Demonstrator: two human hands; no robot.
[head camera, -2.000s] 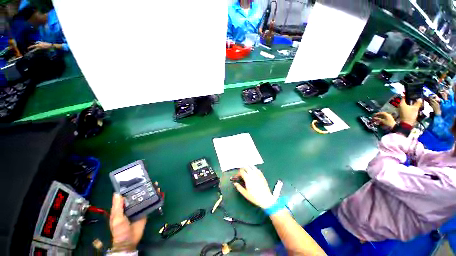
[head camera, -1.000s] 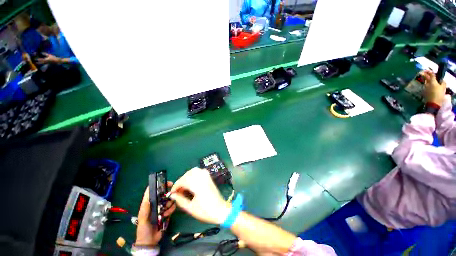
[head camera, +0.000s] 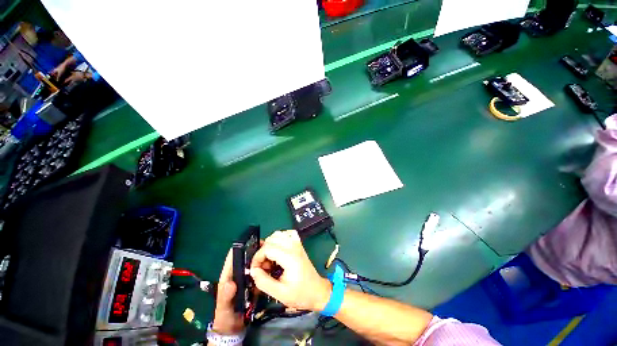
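Note:
A black handheld unit (head camera: 241, 274) stands nearly edge-on to the camera at the lower centre. My left hand (head camera: 225, 301) holds it from the left and below. My right hand (head camera: 287, 270) is at its right side, fingertips pinched on a small pale piece there; the piece is mostly hidden by the fingers. A second handheld unit (head camera: 310, 213) lies face up on the green mat with a cable at its lower end. A black test lead (head camera: 399, 282) with a white plug connector (head camera: 431, 221) lies to the right of my right wrist.
A bench power supply (head camera: 133, 289) with red digits, a blue parts bin (head camera: 173, 233) and a black foam tray (head camera: 57, 250) are at left. A paper sheet (head camera: 360, 172) lies mid-bench. Open black housings (head camera: 399, 64) line the rear. A tape roll (head camera: 496, 108) and a person's sleeve (head camera: 575, 233) are at right.
The held unit has turned from screen-up to edge-on. My right hand has moved from the mat near the paper to the unit. The camera view has shifted, and the neighbour is mostly out of view.

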